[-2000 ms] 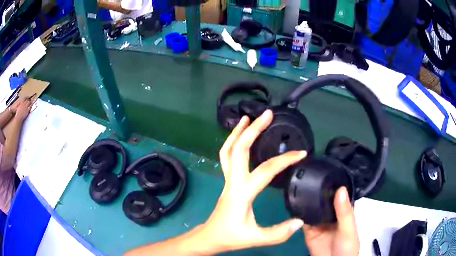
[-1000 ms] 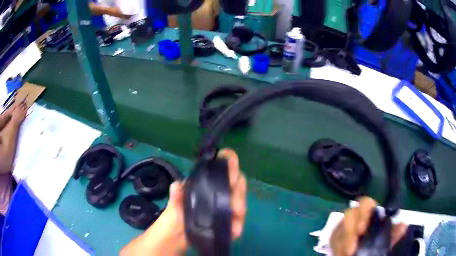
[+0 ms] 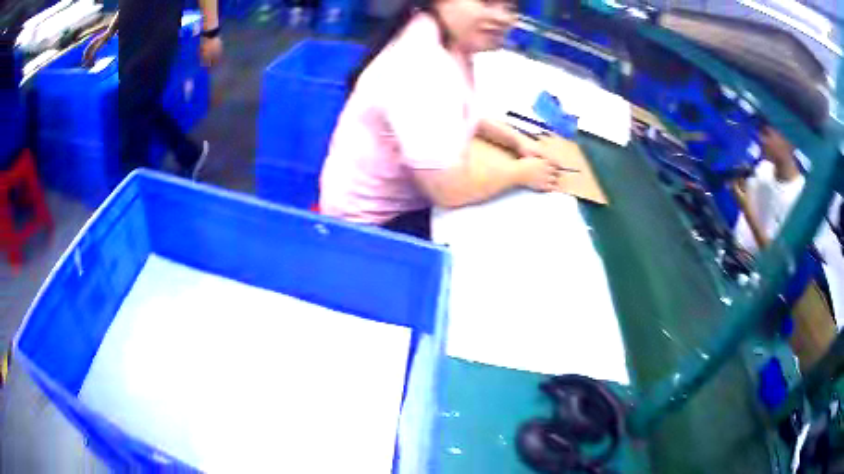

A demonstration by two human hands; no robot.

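Observation:
A large blue plastic bin (image 3: 296,231) lies nearest in front of me at the lower left, with a white sheet or liner (image 3: 250,361) inside it. A black pair of headphones (image 3: 578,421) lies folded on the green bench (image 3: 481,407) at the lower right of the bin. Neither of my hands is in the picture. The headphones that my hands held are not identifiable in this view.
A white paper sheet (image 3: 537,287) lies on the bench. A person in a pink top (image 3: 398,139) sits there, arms on brown board. The green belt (image 3: 666,305) and a green post (image 3: 740,324) stand at the right. Another person stands at the upper left, near blue bins.
The view has swung far to the left, onto the blue bin and the seated person. Both my hands and the headphones they held have left the picture.

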